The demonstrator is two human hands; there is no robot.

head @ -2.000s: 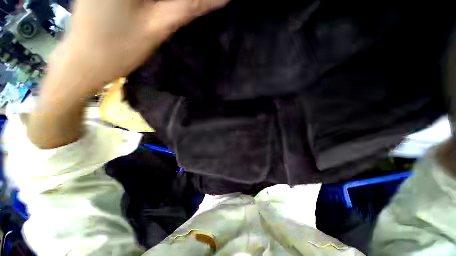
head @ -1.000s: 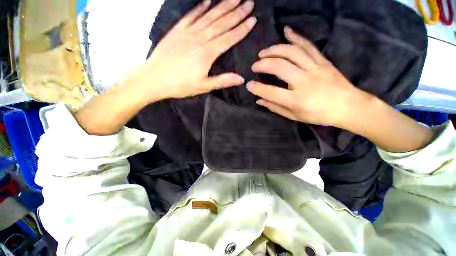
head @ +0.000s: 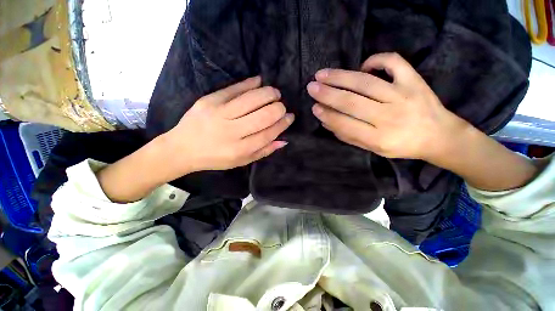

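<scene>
A large black garment (head: pixel 274 36) lies over the table edge and the wearer's lap. A vertical seam or closure line (head: pixel 302 48) runs down its middle. A rounded-corner black flap (head: pixel 316 179) hangs at its lower end over the lap. My left hand (head: pixel 234 124) lies palm down on the garment left of the middle line, fingers slightly curled at the cloth. My right hand (head: pixel 383 106) lies on the right of the line, fingertips at the cloth and thumb bent. The undersides of both hands are hidden, so a grip cannot be told.
Worn brown cardboard (head: pixel 36 67) is at the left on the white table (head: pixel 131 48). Yellow loops (head: pixel 535 21) and red loops show at the top right corner. Blue crates stand at the left (head: pixel 15 176) and right (head: pixel 453 237) of the lap, with dark cloth near them.
The garment was held up, then laid down. Since one second ago both hands have drawn nearer the body, the left most, and the fingers have curled. The middle line now shows between them.
</scene>
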